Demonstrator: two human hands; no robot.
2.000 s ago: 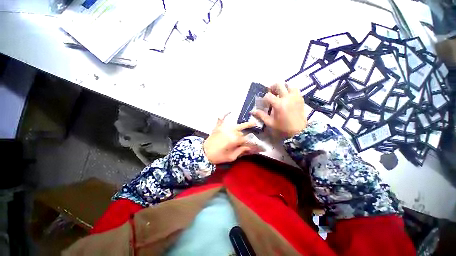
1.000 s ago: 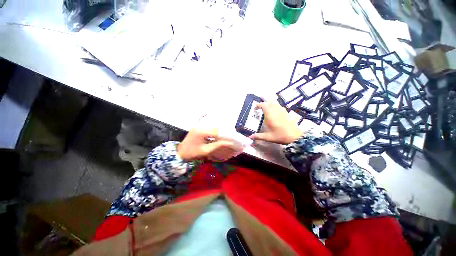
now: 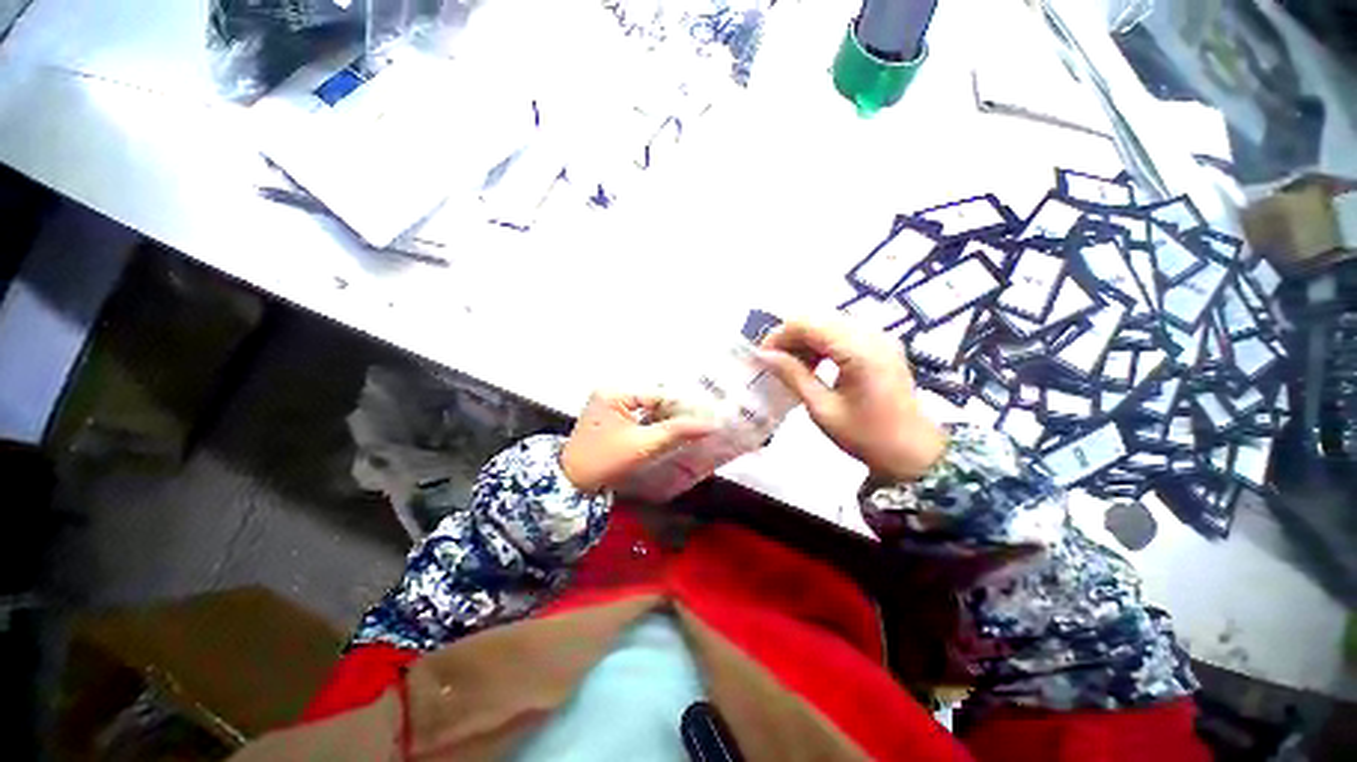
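Observation:
My left hand [image 3: 613, 441] pinches the left part of a whitish-pink label sheet [image 3: 688, 456] near the table's front edge. My right hand [image 3: 860, 390] is at the sheet's upper right, its thumb and finger pinched on the sheet or on a label at its edge; I cannot tell which. The sheet has faint print. Just beyond the right fingertips, a corner of the dark stack of tags [image 3: 761, 323] shows; the rest is hidden behind the sheet and hand.
A large pile of labelled tags [image 3: 1037, 283] lies at the right, with a grey disc [image 3: 1131, 523] beside it. A green tape roll [image 3: 875, 72] holds a dark upright phone [image 3: 896, 24]. White papers [image 3: 390, 157] lie left; a cardboard box [image 3: 1299, 221] stands far right.
My right hand has left the tag stack and come to the label sheet. The sheet is raised and now covers most of the stack. The view has shifted slightly.

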